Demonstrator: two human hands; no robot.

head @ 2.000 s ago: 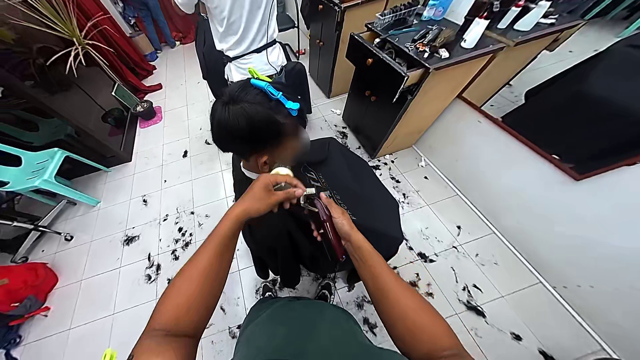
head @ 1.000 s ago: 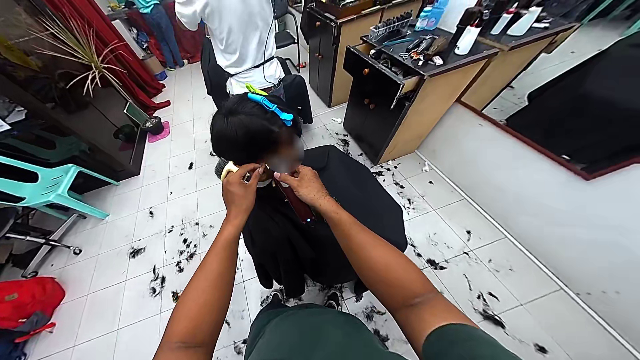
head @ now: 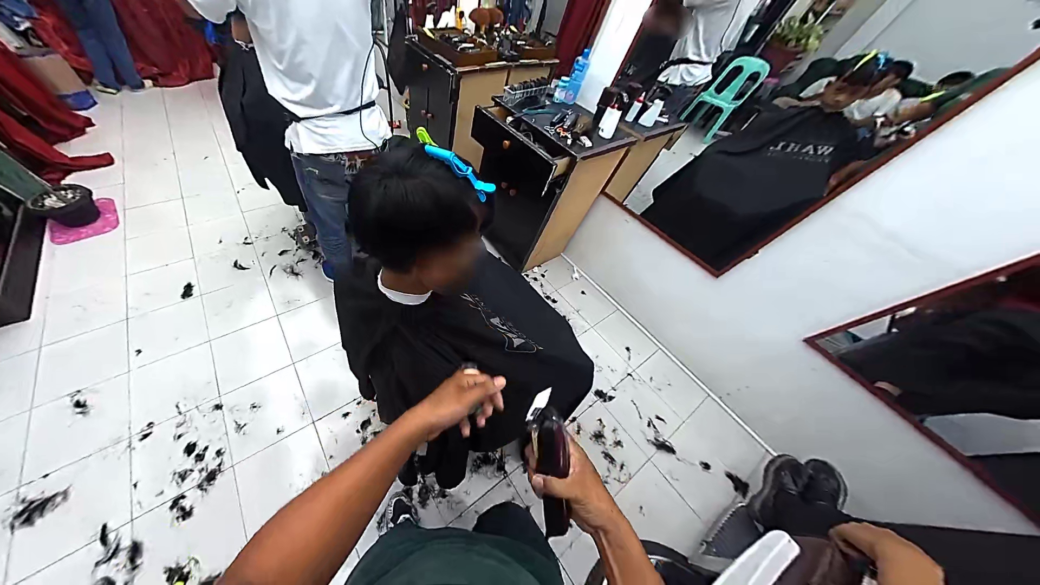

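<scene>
A dark red and black hair clipper point(head: 550, 455) is upright in my right hand point(head: 581, 483), with a white piece point(head: 539, 400) at its top end. My left hand point(head: 463, 400) hovers left of it, before the cape, with fingers loosely curled. A small pale spot shows at its fingers; whether it holds anything is unclear. Just beyond, a seated person with black hair point(head: 406, 203) wears a black barber cape point(head: 520, 333) over a white neck strip point(head: 404, 294). Blue hair clips point(head: 459, 166) and a yellow-green clip point(head: 425, 136) sit in the hair. The clipper is apart from the head.
A co-worker in a white shirt point(head: 313, 73) stands behind. An open-drawered black cabinet point(head: 516, 183) holds tools and bottles. Framed mirrors point(head: 756, 154) line the right wall. Another person's hand point(head: 886, 544) and black shoes point(head: 800, 487) are at lower right. Cut hair point(head: 191, 467) litters the tiled floor.
Both hands have drawn back from the seated person's head, lower and nearer to me. The clipper remains in the right hand. The round pale thing earlier by the left hand no longer shows. The view has shifted.
</scene>
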